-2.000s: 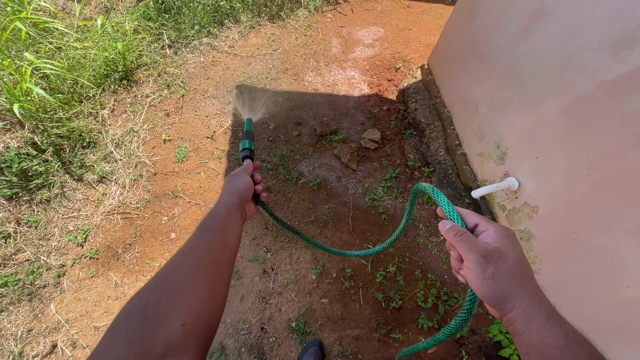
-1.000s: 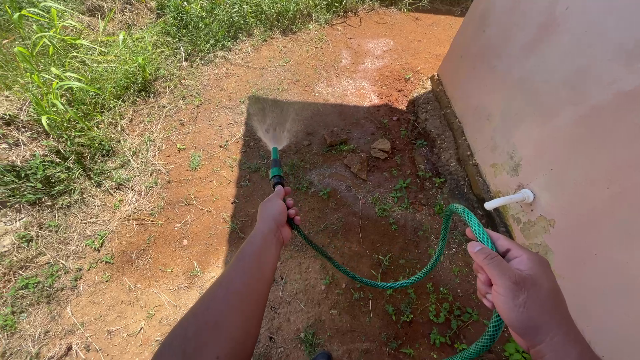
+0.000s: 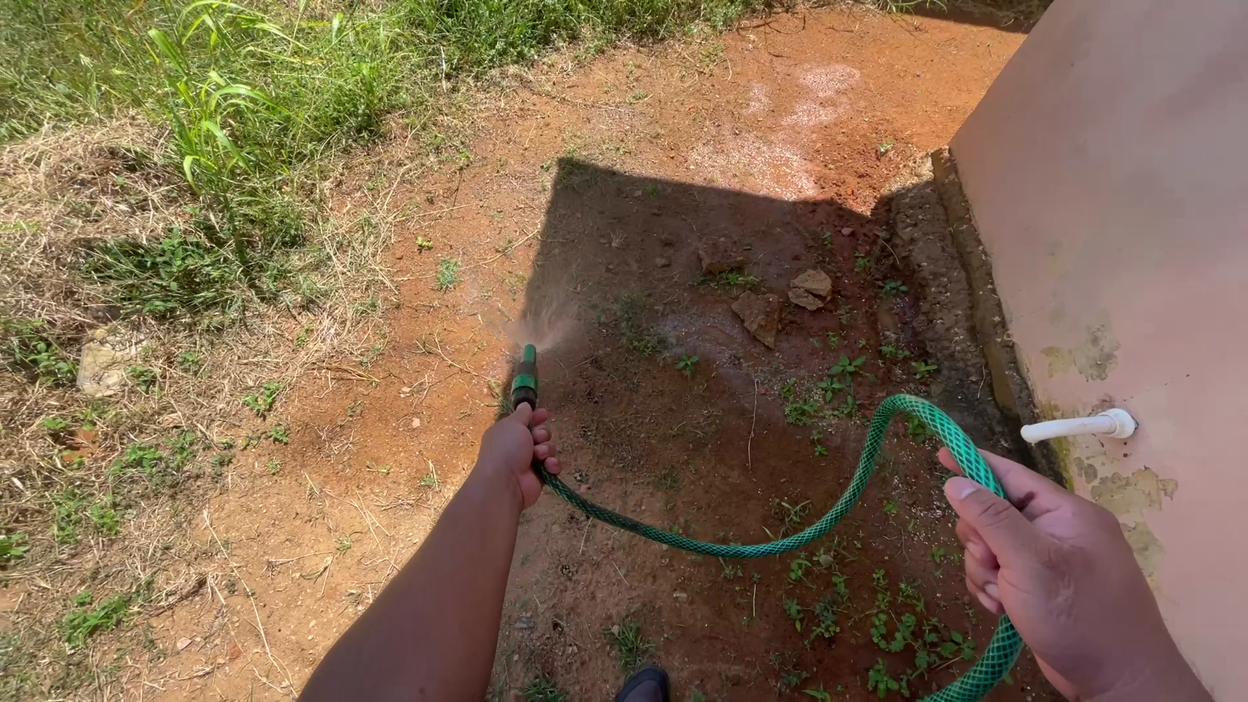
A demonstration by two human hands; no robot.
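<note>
My left hand (image 3: 519, 453) is closed around the rear end of a green and black hose nozzle (image 3: 525, 375), which points away from me. A fine water spray (image 3: 551, 322) fans out from its tip over the soil. From the nozzle a green braided garden hose (image 3: 741, 549) sags to the right, then rises in a bend to my right hand (image 3: 1038, 556). There the hose passes between the thumb and fingers, and it runs on downward out of view at the bottom edge.
A pink wall (image 3: 1121, 214) with peeling paint stands at the right, and a white plastic pipe (image 3: 1077, 426) sticks out of it. Flat stones (image 3: 759, 317) lie on the shaded red soil. Grass (image 3: 322, 88) grows at the upper left. A dark shoe tip (image 3: 643, 682) shows at the bottom.
From one second ago, my left hand and the nozzle have moved down and slightly left in the view. Both hands have kept hold of the nozzle and hose, and the spray continues.
</note>
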